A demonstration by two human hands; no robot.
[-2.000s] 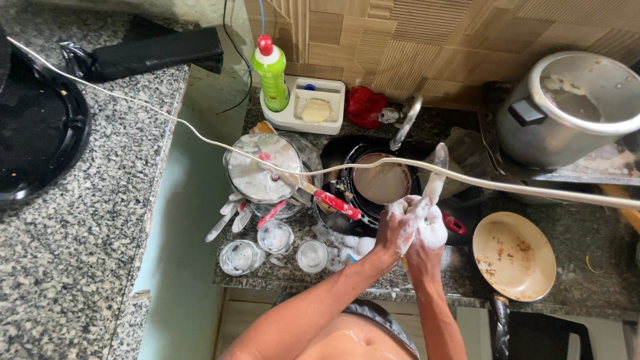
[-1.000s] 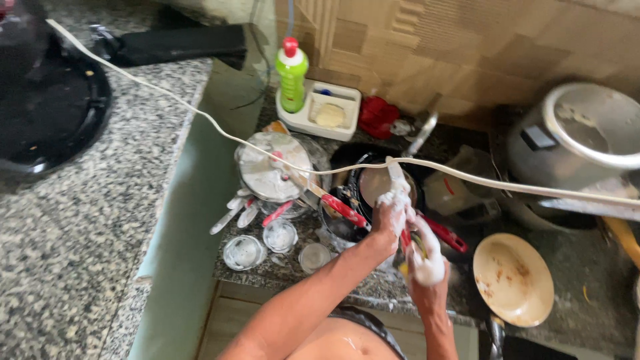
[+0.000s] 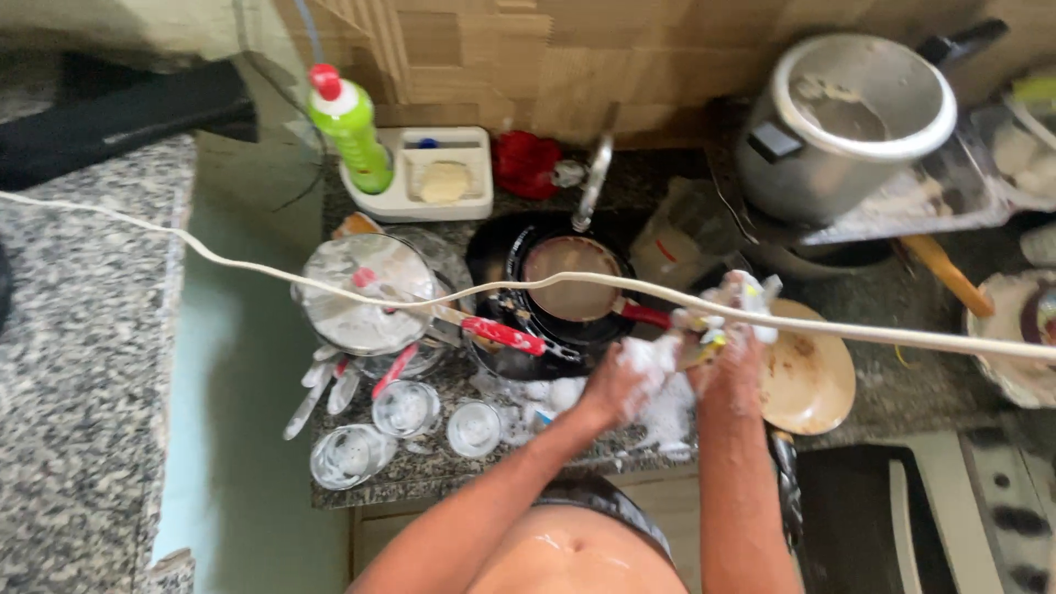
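Note:
My left hand (image 3: pixel 631 379), covered in suds, is near the sink's front edge; motion blur hides what its fingers hold. Just right of it, my right hand (image 3: pixel 730 355) is closed around a foamy sponge (image 3: pixel 712 340) with yellow patches. A blurred utensil seems to lie between the hands. Beyond them, a dark pan (image 3: pixel 631 312) with a red handle and brownish liquid inside sits in the black sink (image 3: pixel 491 239) below the faucet (image 3: pixel 592 181). A soapy red-handled utensil (image 3: pixel 503 334) reaches from a sudsy metal pot lid (image 3: pixel 371 289) toward the sink.
Soapy glasses (image 3: pixel 353 455) and cutlery (image 3: pixel 309 404) lie at left. Behind stand a green detergent bottle (image 3: pixel 351 132) and a white soap holder (image 3: pixel 487 177). A cream frying pan (image 3: pixel 813 379) and a pressure cooker (image 3: pixel 866 107) are at right. A white cable (image 3: pixel 247 266) crosses the view.
The long foamy utensil that stood up from my hands no longer shows plainly. My hands have moved apart from their earlier clasp, and my right hand is now beside the cream pan.

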